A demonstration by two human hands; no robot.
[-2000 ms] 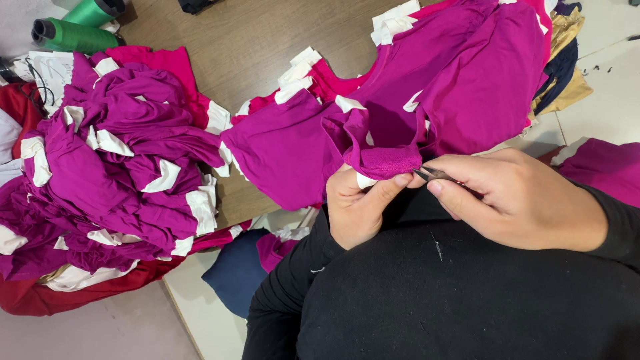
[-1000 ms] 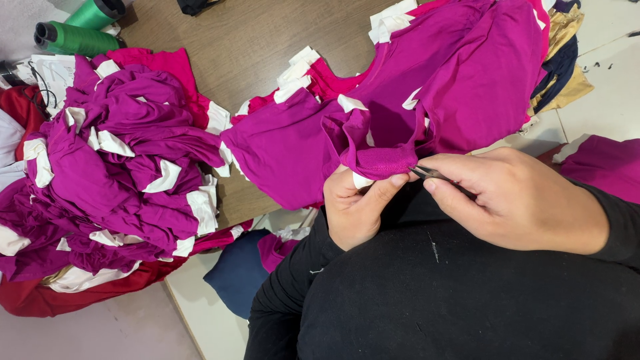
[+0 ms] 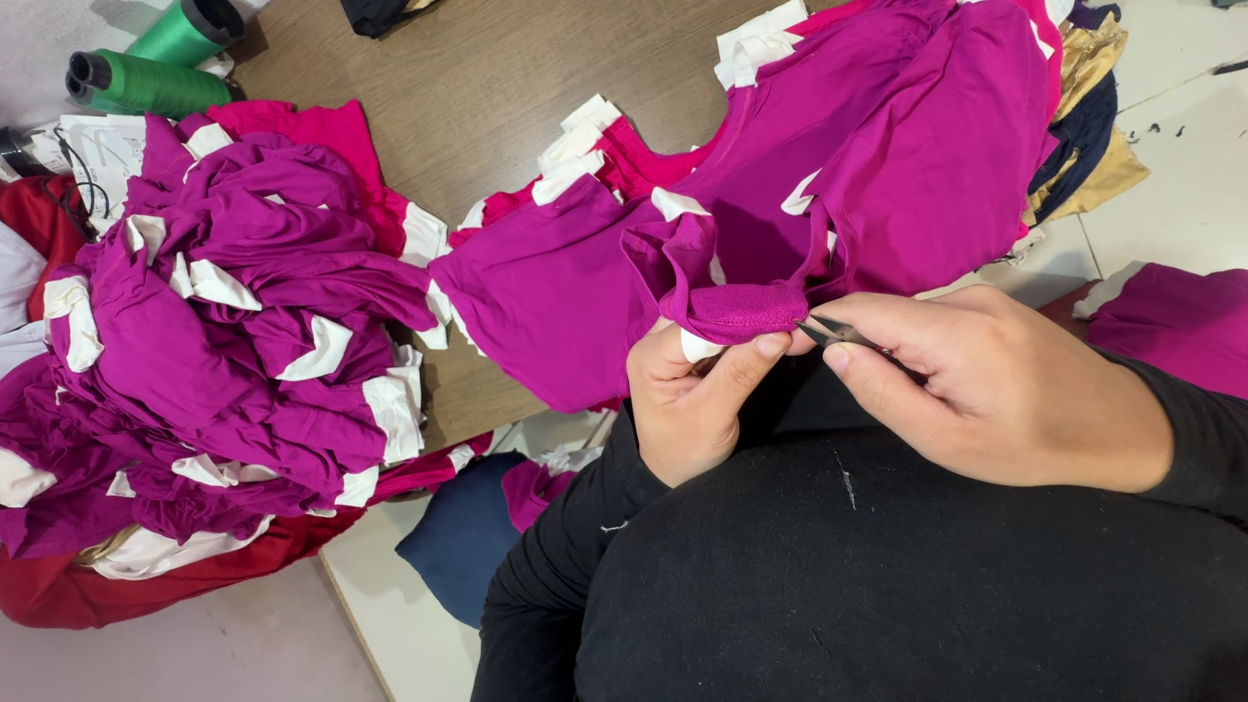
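Note:
A magenta garment (image 3: 926,146) with white fabric tabs is spread from the wooden table toward my lap. My left hand (image 3: 692,405) grips a folded, seamed part of it, the thumb under the edge and a white tab (image 3: 699,347) beside the fingers. My right hand (image 3: 1014,390) holds small dark metal thread snips (image 3: 848,336) between thumb and fingers. The tips of the snips are at the right end of the folded seam, close to my left thumb. The palm hides the rear of the snips.
On the left lies a heap of magenta garments (image 3: 224,322) with white tabs, over red cloth (image 3: 58,585). Green thread cones (image 3: 156,83) are at the upper left of the wooden table (image 3: 468,88). Navy cloth (image 3: 458,536) lies low beside my sleeve. More magenta cloth (image 3: 1180,322) is at the right.

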